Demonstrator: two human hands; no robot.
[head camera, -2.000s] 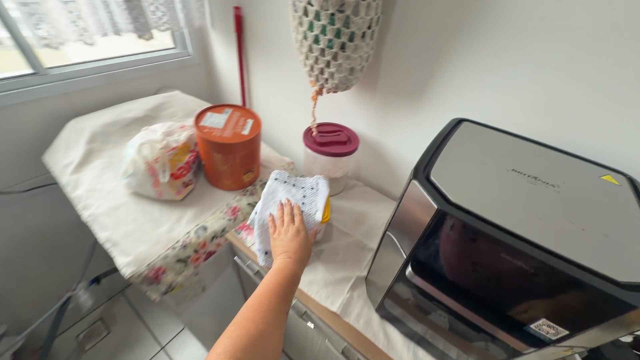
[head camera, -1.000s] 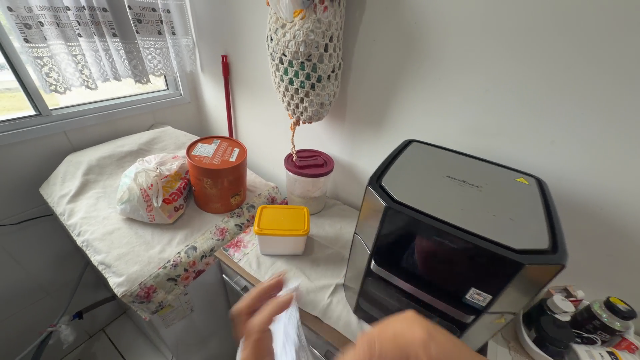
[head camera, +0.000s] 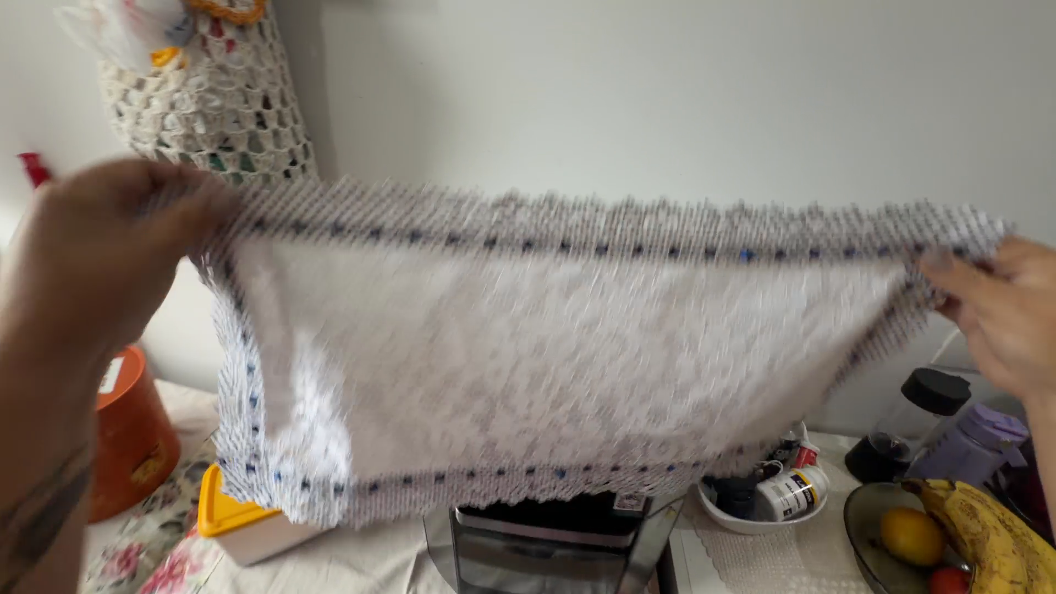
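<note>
A white cloth with a crocheted border and dark blue dots (head camera: 569, 355) hangs spread out between my two hands, blurred by motion. My left hand (head camera: 115, 239) grips its upper left corner, and my right hand (head camera: 990, 305) pinches the upper right one. Behind the cloth, its lower edge cuts across the front of a black and silver air fryer (head camera: 544, 549), whose top is hidden. At lower left, a white plastic box with a yellow lid (head camera: 239, 520) shows partly below the cloth.
An orange canister (head camera: 132, 445) stands at the left. A crocheted bag holder (head camera: 206, 99) hangs on the wall. At lower right are a white bowl of small bottles (head camera: 763, 520), a dark bowl of fruit with bananas (head camera: 990, 528), a black-lidded clear bottle (head camera: 916, 421) and a purple bottle (head camera: 982, 441).
The cloth lay over the yellow-lidded box under one hand; it has been lifted off and is now stretched wide between both hands. The view has shifted to the right.
</note>
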